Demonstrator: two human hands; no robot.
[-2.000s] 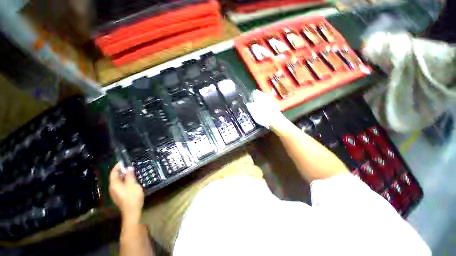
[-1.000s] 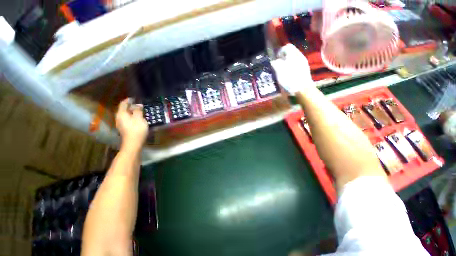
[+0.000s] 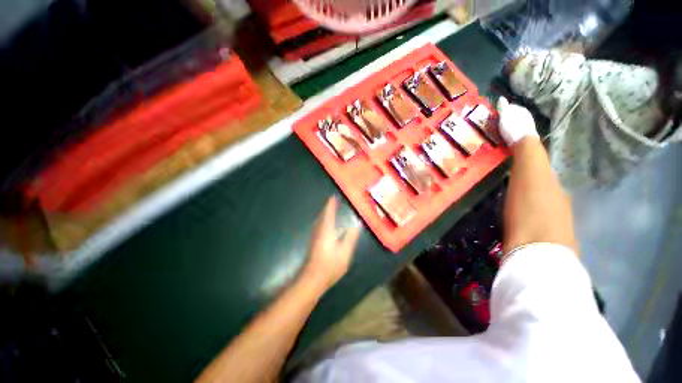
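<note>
A red phone tray (image 3: 357,173) lies at an angle on the green bench. Its two rows of pockets hold several phones with copper-gold rears (image 3: 398,105). A plain pale piece (image 3: 392,200) sits in the near left pocket. My left hand (image 3: 334,241), bare, is beside the tray's left edge with thumb and fingers apart; it holds nothing. My right hand (image 3: 514,122), in a white glove, is at the tray's right end, against its edge by the last phone. Its fingertips are blurred.
Stacked red trays (image 3: 149,135) stand on cardboard behind the green bench (image 3: 217,224). A pink fan (image 3: 355,11) is at the top. Patterned cloth (image 3: 591,105) and clear plastic (image 3: 557,26) lie right. A dark tray with red pieces (image 3: 472,290) is below the bench edge.
Both hands have let go of the clear tray of keypad phones, which was held up at the shelf. They have moved to the red tray's two ends. The view has turned right.
</note>
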